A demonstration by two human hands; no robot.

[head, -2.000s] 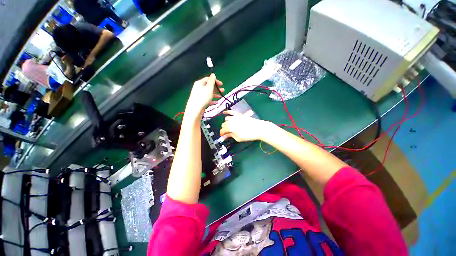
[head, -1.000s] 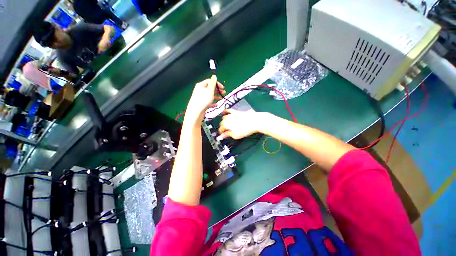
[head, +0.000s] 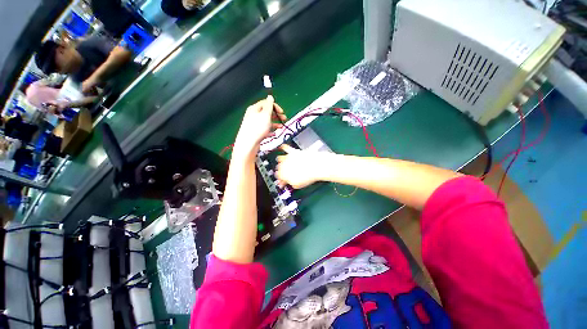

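My left hand (head: 259,123) holds a thin black cable lead with a white plug (head: 267,81) sticking up above the fingertips. My right hand (head: 299,166) is at the row of small white connectors (head: 285,201) on the right edge of the black test fixture (head: 248,218); its fingertips are partly hidden, so I cannot tell what they grip. The black toggle clamp (head: 151,168) stands at the fixture's left, with the clear pressure plate (head: 193,200) beside it. A small green light shows on the fixture.
A bubble bag (head: 376,93) with a dark unit lies behind my right hand, and another flat bubble bag (head: 177,270) lies left of the fixture. Red test wires (head: 365,132) run near a cream metal box (head: 476,58). White foam trays (head: 48,276) are at left. People sit across the conveyor (head: 212,90).
My right hand has shifted slightly left and down along the connectors. My left hand still holds the lead up. The person across the conveyor has moved.
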